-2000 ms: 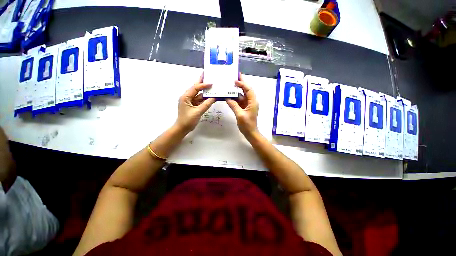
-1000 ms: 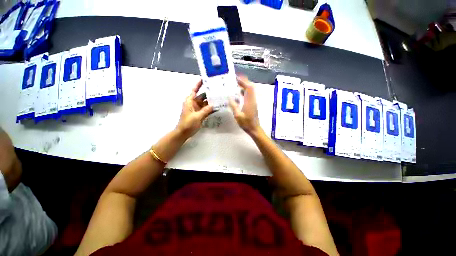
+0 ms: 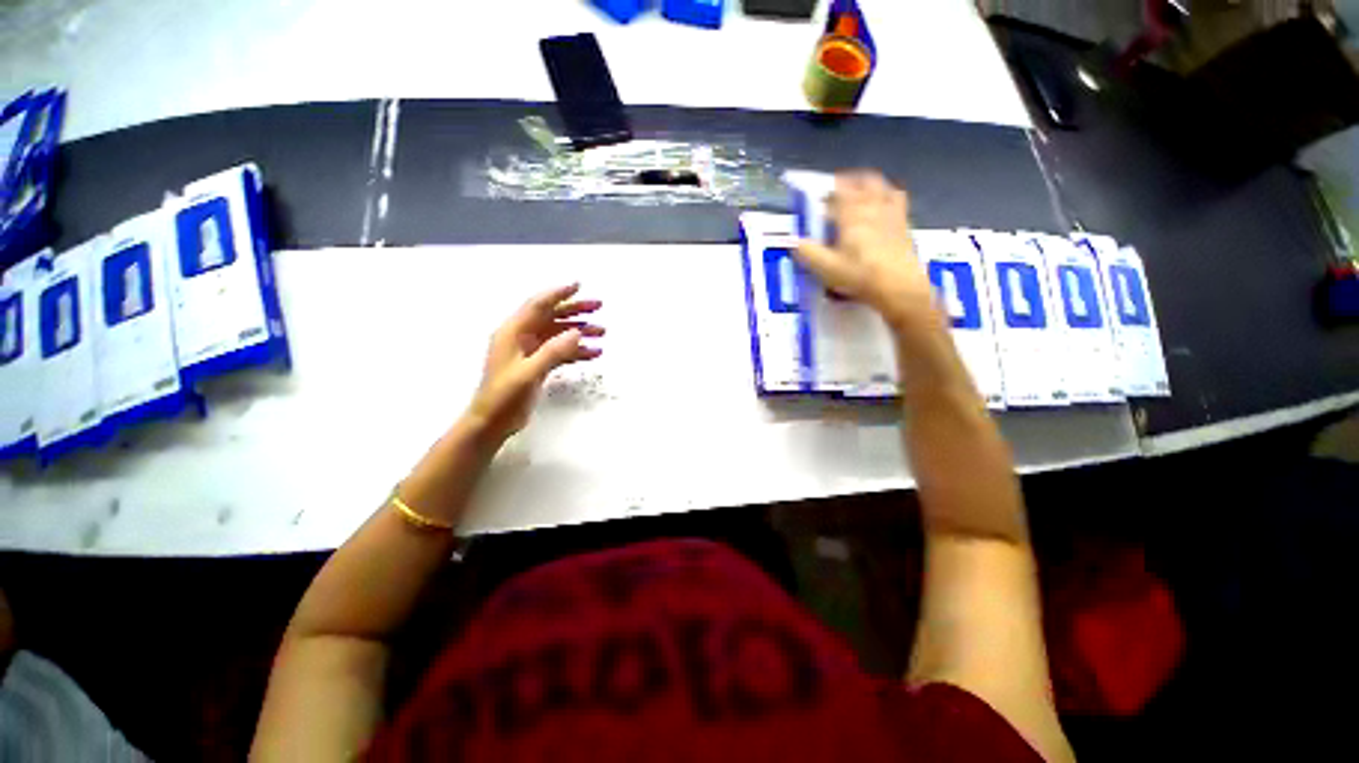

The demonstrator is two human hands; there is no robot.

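Observation:
My right hand (image 3: pixel 872 246) is over the row of closed cartons (image 3: pixel 1022 306) on the right, its fingers on a blurred white-and-blue carton (image 3: pixel 818 321) that overlaps the row's left part. The hand and forearm hide part of that carton and its neighbours. My left hand (image 3: pixel 537 350) is open and empty above the white table, fingers apart. The open cartons (image 3: pixel 137 306) lie overlapping on the left, with blue edges at their near ends.
A black phone (image 3: pixel 584 90) lies beyond the hands. Clear tape (image 3: pixel 716 170) is stuck on the dark band (image 3: pixel 321 164). A tape roll (image 3: pixel 839 72) stands at the far side. Blue-and-white items (image 3: pixel 26 157) are at far left. A person's grey sleeve (image 3: pixel 60 716) shows at lower left.
The carton has gone from between both hands to the right row under my right hand. My left hand has let go and moved left. The view has turned rightward.

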